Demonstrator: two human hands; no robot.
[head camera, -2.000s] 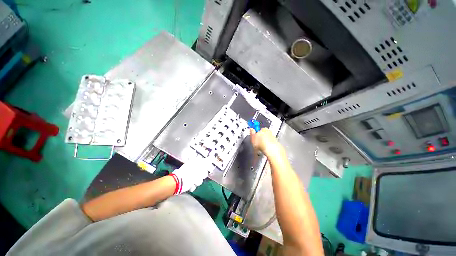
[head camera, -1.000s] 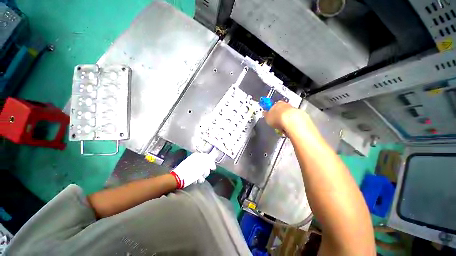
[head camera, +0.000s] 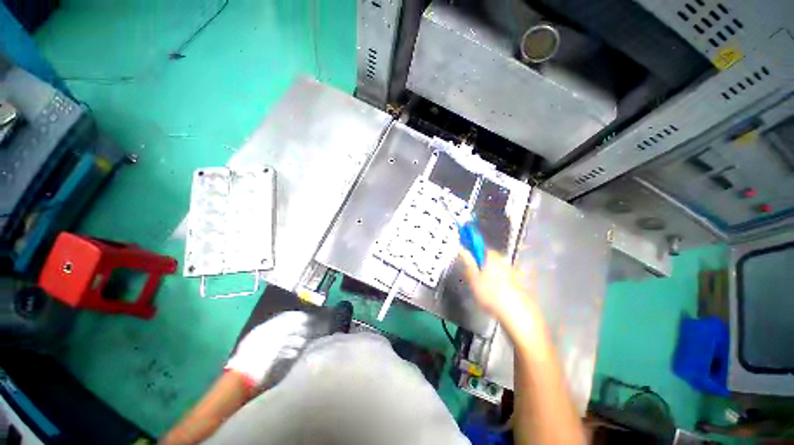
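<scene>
A silver mould plate (head camera: 420, 231) with rows of cavities lies at a slant on the press sliding table (head camera: 361, 204). A narrow silver bar (head camera: 391, 295) sticks out from its near end. My right hand (head camera: 498, 282), bare and blurred, holds a screwdriver by its blue handle (head camera: 471, 241) at the plate's right edge; its shaft is not clear. My left hand (head camera: 274, 343), in a white cotton glove with a red cuff, is off the plate, low and left, beside a dark rounded thing (head camera: 345, 315). Its fingers are blurred; a grip cannot be made out.
A second mould plate (head camera: 231, 222) with a wire handle lies on the left side shelf (head camera: 300, 156), partly over its edge. The right side shelf (head camera: 561, 287) is beside my right arm. The press block (head camera: 505, 96) stands behind the table. A red stool (head camera: 104, 274) stands on the floor at left.
My left hand has left the near end of the mould plate and moved down and left. My right hand still holds the blue handle at the plate's right side. The camera view has shifted.
</scene>
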